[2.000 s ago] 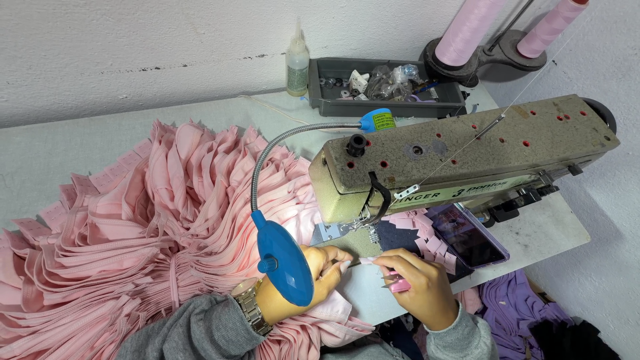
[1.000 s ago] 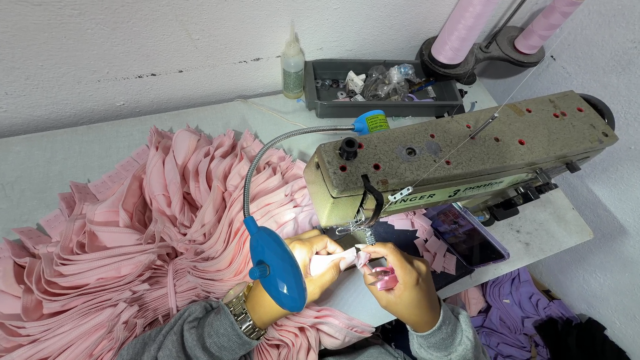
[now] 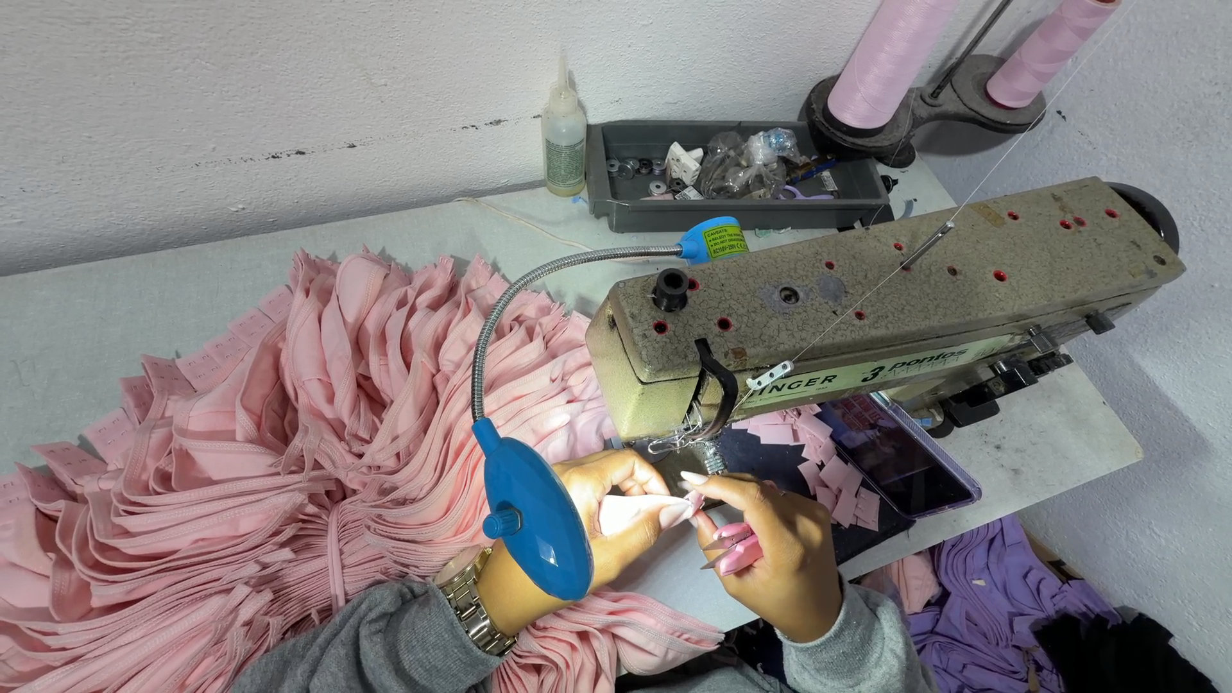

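Note:
My left hand, with a metal wristwatch, pinches the end of a pale pink fabric piece below the needle area of a Singer sewing machine. My right hand touches a small pink tab at that end with thumb and index finger. Small pointed metal blades, probably of thread snips, stick out from its curled fingers; their handle is mostly hidden. A blue gooseneck lamp partly covers my left hand. A large heap of pink sewn fabric pieces lies at left.
Small pink fabric tabs lie beside a phone under the machine arm. Behind stand a bottle, a grey tray of bobbins and bags, and pink thread cones. Purple fabric lies below the table's right edge.
My hands have come together at the end of the fabric piece. Two seconds ago they were slightly apart, with the blades between them.

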